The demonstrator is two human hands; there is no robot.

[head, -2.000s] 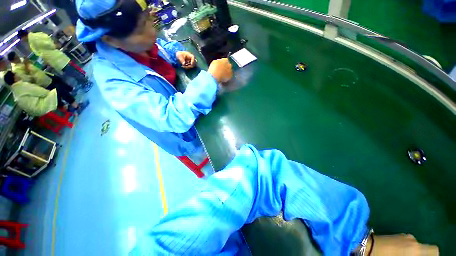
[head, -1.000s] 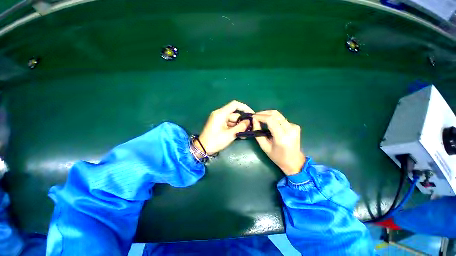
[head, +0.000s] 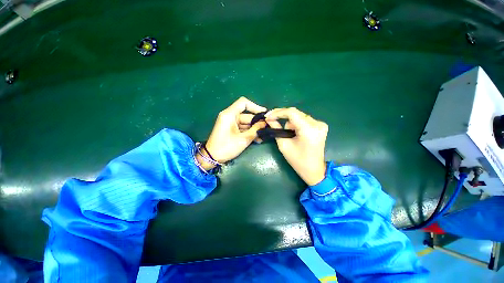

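My left hand point(head: 232, 131) holds a small dark round part point(head: 258, 118) between its fingertips, just above the dark green surface. The fingers hide most of the part. My right hand point(head: 301, 138) is close against it, with fingertips at the part. A slim flat black tool point(head: 277, 134) lies across below the part, its right end in my right hand and its left end near my left fingertips. Whether the tool tip touches the part cannot be told.
Dark discs with yellowish centres lie on the far strip, one at the left point(head: 147, 46) and one at the right point(head: 372, 21). A white control box point(head: 463, 119) with black and blue cables stands at the right. The green surface's near edge point(head: 221, 260) runs before my body.
The view has swung from a neighbouring worker to my own hands, which now meet at the small part. Since one second ago, the hands and discs sit slightly further left and higher in view.
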